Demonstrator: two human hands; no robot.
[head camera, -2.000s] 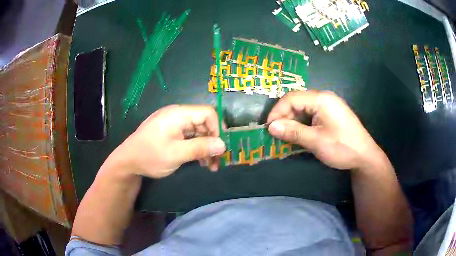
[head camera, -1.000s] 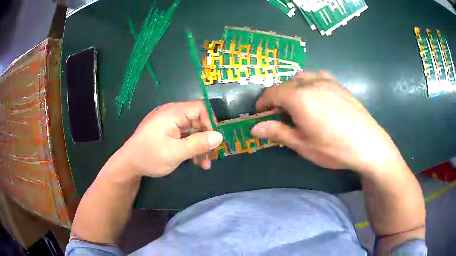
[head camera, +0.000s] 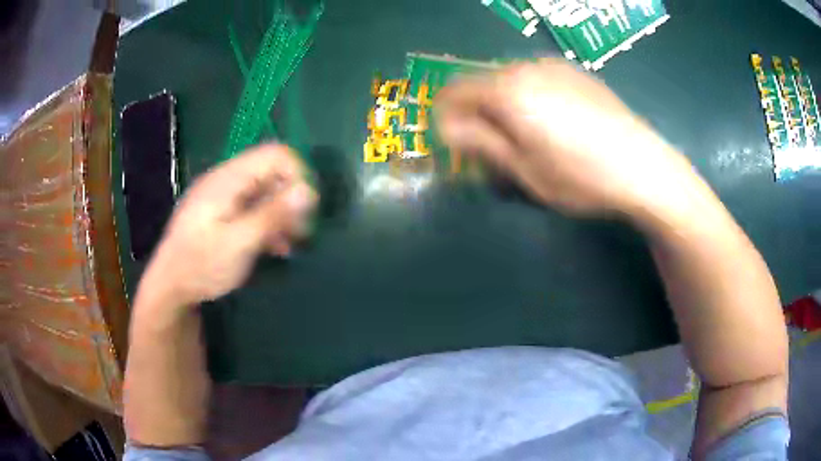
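Note:
My left hand (head camera: 239, 221) is blurred by motion, above the bench beside the pile of waste rails (head camera: 266, 85). Its fingers are curled; whether it holds a rail cannot be told. My right hand (head camera: 540, 135) is also blurred and covers the right part of the stack of separated strips (head camera: 396, 117). A blurred green and orange board strip (head camera: 457, 164) shows at its fingertips and appears held. The stack's orange hooks show on its left side; its right side is hidden by my hand.
A black smartphone (head camera: 150, 176) lies left, beside an orange plastic-wrapped carton (head camera: 45, 234). More green and white boards (head camera: 612, 31) lie at the far edge. A panel with orange hooks (head camera: 785, 117) lies far right. The dark green bench top (head camera: 450, 279) spans the view.
My hands have parted. My left hand has moved left toward the rails, away from the strip. My right hand has moved forward over the stack. The upright rail at my left hand no longer shows clearly.

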